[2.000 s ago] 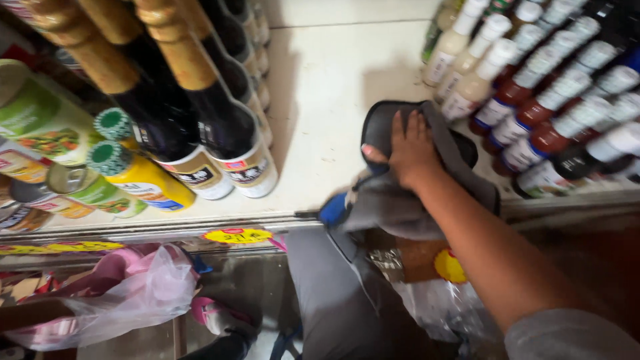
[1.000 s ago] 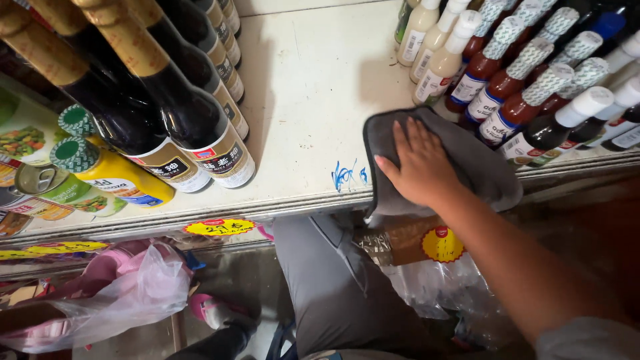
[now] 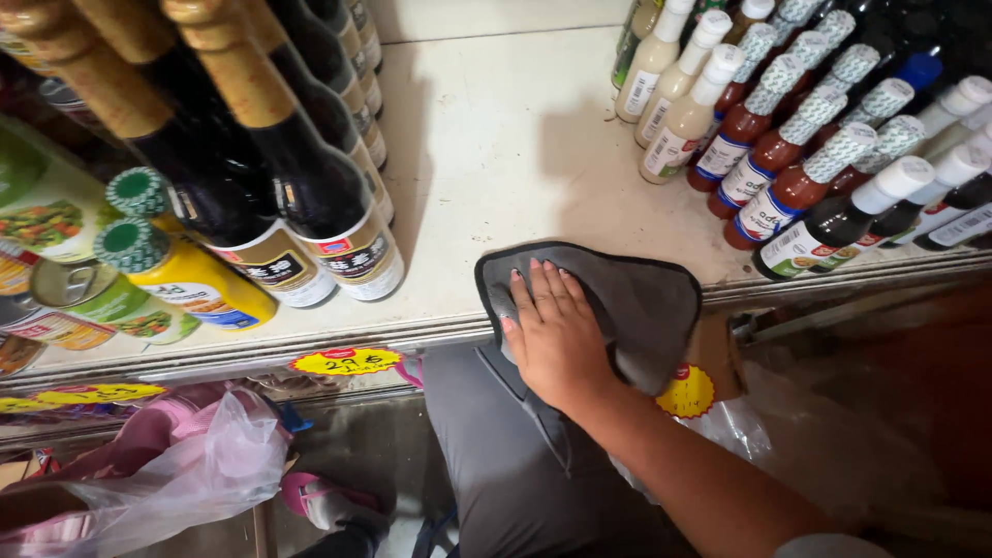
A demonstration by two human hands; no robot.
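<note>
My right hand [image 3: 554, 333] lies palm down and flat on a grey cloth with a black border [image 3: 635, 291], its fingers extended over the top. The cloth rests on the front edge of a white shelf [image 3: 480, 178], and part of it hangs over the edge. Its underside and the shelf surface beneath it are hidden. My left hand is out of view.
Dark sauce bottles with gold-wrapped necks [image 3: 333, 209], a yellow squeeze bottle [image 3: 205, 283] and cans [image 3: 85, 291] stand at left. Cream dressing bottles [image 3: 682, 132] and red sauce bottles [image 3: 763, 201] stand at right. Yellow price tags [image 3: 345, 361] line the edge. Below hangs a clear plastic bag [image 3: 209, 473].
The cloth, bunched under my hand two seconds ago, is spread flatter. My hand and the cloth have moved left along the shelf edge. Blue marks seen there one second ago no longer show.
</note>
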